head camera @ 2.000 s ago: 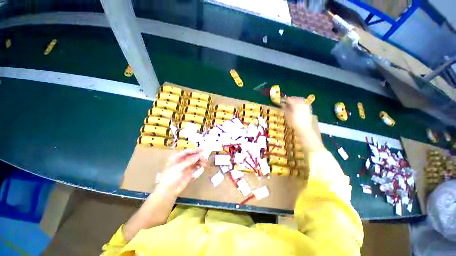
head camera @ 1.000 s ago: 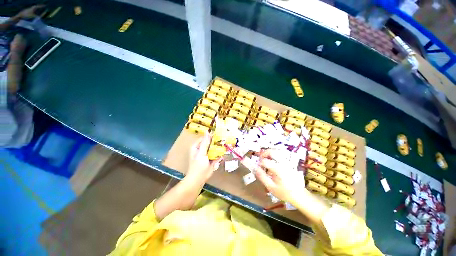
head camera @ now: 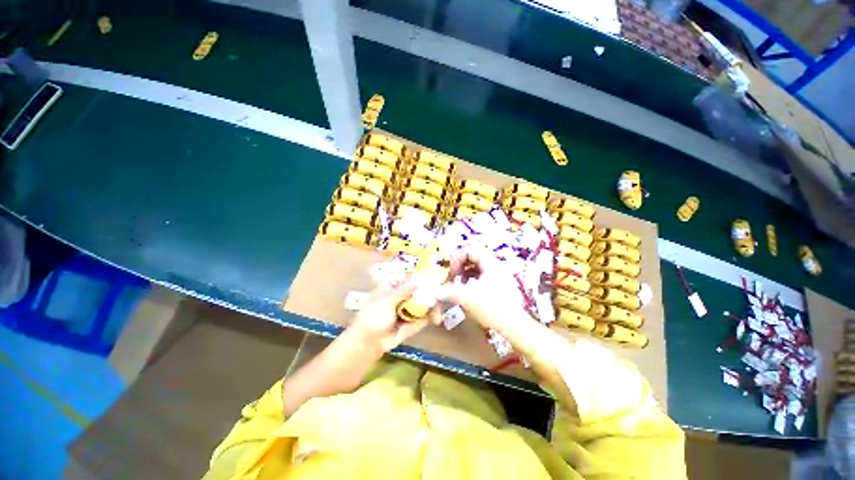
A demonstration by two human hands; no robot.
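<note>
My left hand (head camera: 377,319) holds a yellow toy car body (head camera: 414,306) above the cardboard sheet (head camera: 328,274). My right hand (head camera: 476,289) is at the right side of that car body, with its fingers close together; blur hides whether they grip a part. A loose heap of white wired components (head camera: 497,234) with red leads lies just beyond and right of my hands. Rows of yellow car bodies (head camera: 422,187) stand on the cardboard around the heap.
Yellow cars (head camera: 630,189) lie spaced along the dark green conveyor (head camera: 450,112) beyond the pale rail. A pale post (head camera: 330,75) rises ahead. A spare pile of wired components (head camera: 778,352) lies at right. A phone-like device (head camera: 32,114) lies at left.
The view has shifted. Two seconds ago my right hand was out at the belt; since then it came back to the car body now in my left hand. Both hands have drawn closer together.
</note>
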